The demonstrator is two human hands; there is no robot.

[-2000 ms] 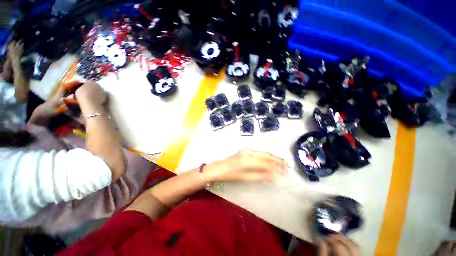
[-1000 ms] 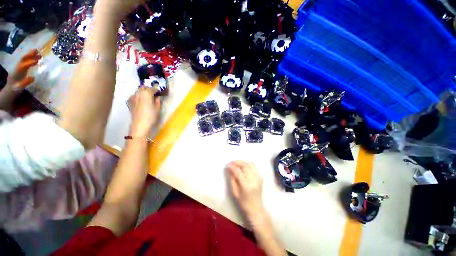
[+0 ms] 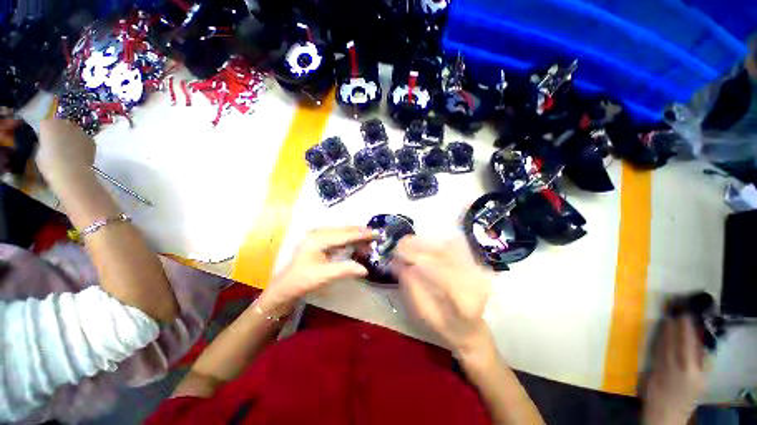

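Note:
A black camera housing stands on the table close in front of me, between my hands. My left hand grips its left side, thumb and fingers on the rim. My right hand is blurred, its fingers at the housing's right side and inner part; what the fingertips touch is hidden. Something pale shows inside the housing. Several camera modules, small dark squares with round lenses, lie in a cluster behind it.
Housings with boards stand at right; others line the back. A blue parts bin is behind. At left lie red wires, ring boards and a neighbour's arm with a thin tool. Another hand holds something dark at far right.
My left hand has come back from the far left with the housing that stood there. My right hand has joined it. The housing at the right tape strip is gone from its spot.

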